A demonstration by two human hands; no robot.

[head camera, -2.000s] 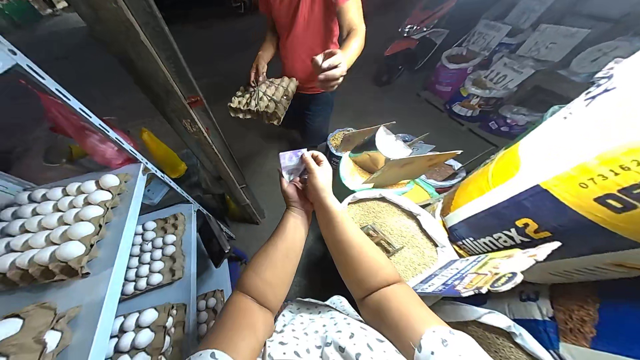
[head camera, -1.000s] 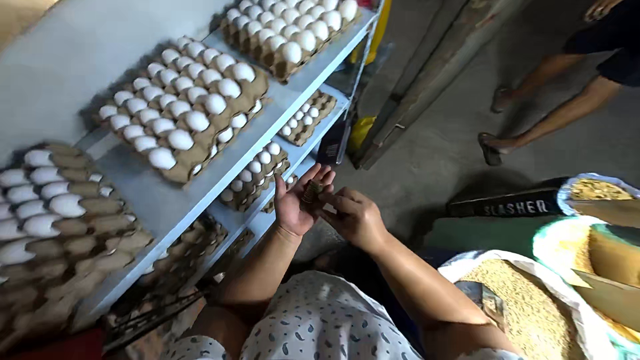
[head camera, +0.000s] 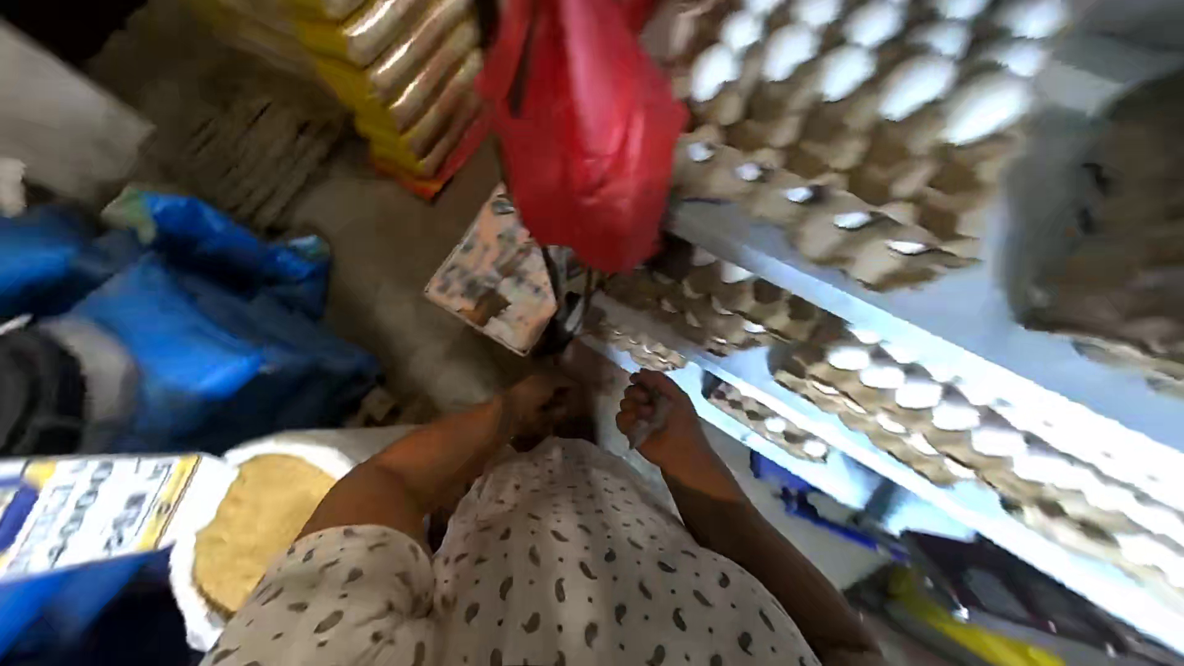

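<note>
My left hand (head camera: 548,405) is low in front of my body, dark and blurred. Its fingers look curled, but whether anything lies in it cannot be told. To its right and apart from it, my right hand (head camera: 655,414) is closed on a small, thin, pale grey item (head camera: 653,422), too blurred to name. Just beyond my hands, a patterned box-like thing (head camera: 499,277) stands under a red plastic bag (head camera: 587,139).
At right, shelves (head camera: 832,277) carry egg cartons (head camera: 906,185) with white eggs. Blue plastic sacks (head camera: 203,324) lie at left, above an open white sack of tan grain (head camera: 264,532). Tubular yellow-edged packs (head camera: 416,74) are at the top.
My hands were together over a paper note, then over small items in my left palm; now they are apart. The view has swung far round, and the other person is out of view.
</note>
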